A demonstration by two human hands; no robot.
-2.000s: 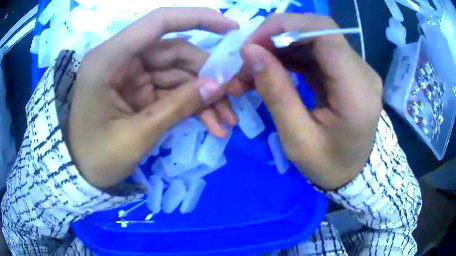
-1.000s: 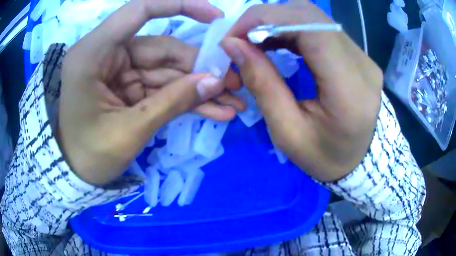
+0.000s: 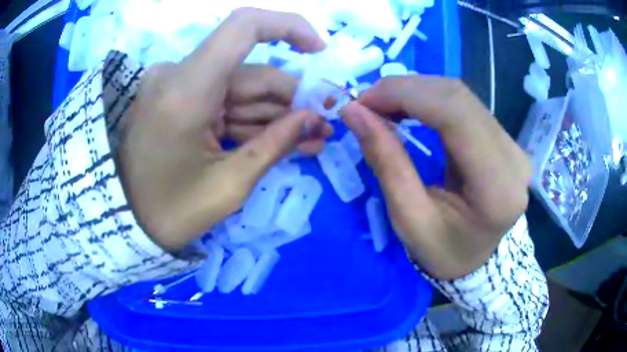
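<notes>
My left hand [image 3: 199, 148] holds a white plastic housing [image 3: 311, 95] between thumb and fingers above the blue tub [image 3: 323, 275]. A small dark opening shows at the housing's near end. My right hand [image 3: 450, 168] pinches a tiny metal fitting [image 3: 352, 94] with thumb and forefinger, right at the housing's edge; whether they touch is hard to tell. A thin white stem piece [image 3: 416, 140] shows below the right fingers; what holds it is hidden. More white housings [image 3: 299, 203] lie heaped in the tub, overexposed at the back.
A clear parts box [image 3: 581, 206] of shiny metal bits stands at the right. Loose white parts [image 3: 537, 81] lie beside it. A few thin stem pieces [image 3: 172, 301] lie at the tub's near left edge. A metal rail [image 3: 31, 22] shows at top left.
The stem piece that stuck out above my right hand now shows below its fingers. A metal fitting is now visible at the fingertips. The housing has turned and shows an opening.
</notes>
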